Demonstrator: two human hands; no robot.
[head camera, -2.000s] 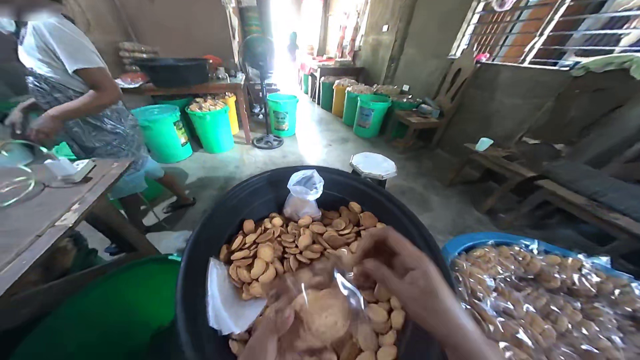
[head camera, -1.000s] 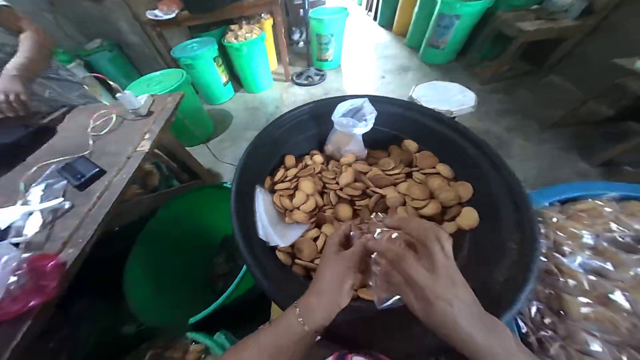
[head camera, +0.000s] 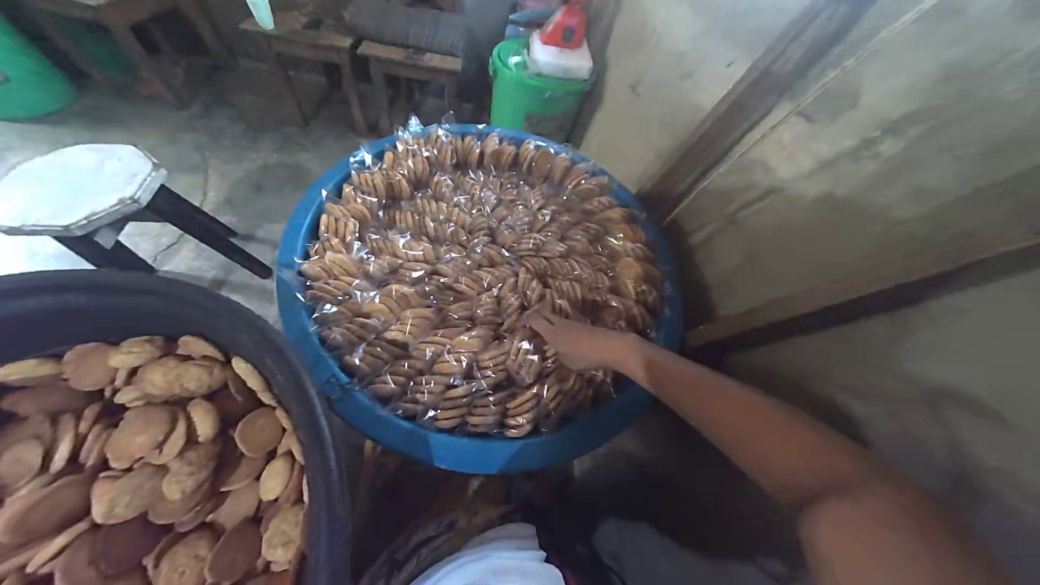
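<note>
My right hand (head camera: 581, 341) reaches in from the right to the clear plastic packs of round cookies (head camera: 455, 276), which lie in rings in a big blue tub (head camera: 487, 455). Its fingertips touch a pack right of the tub's middle; whether they grip it is hard to tell. At the lower left, loose flat brown cookies (head camera: 154, 471) fill the part of the black tub (head camera: 317, 422) that shows. My left hand is out of the frame.
A white-topped stool (head camera: 81, 187) with dark legs stands behind the black tub. Wooden benches (head camera: 410, 61) and a green bucket (head camera: 532, 97) with a red-and-white container on it are beyond the blue tub. A wall (head camera: 853, 162) rises close on the right.
The view has swung right. My hands were together over the black tub at a clear plastic bag; now my right hand is at the packs in the blue tub and my left hand has left the view.
</note>
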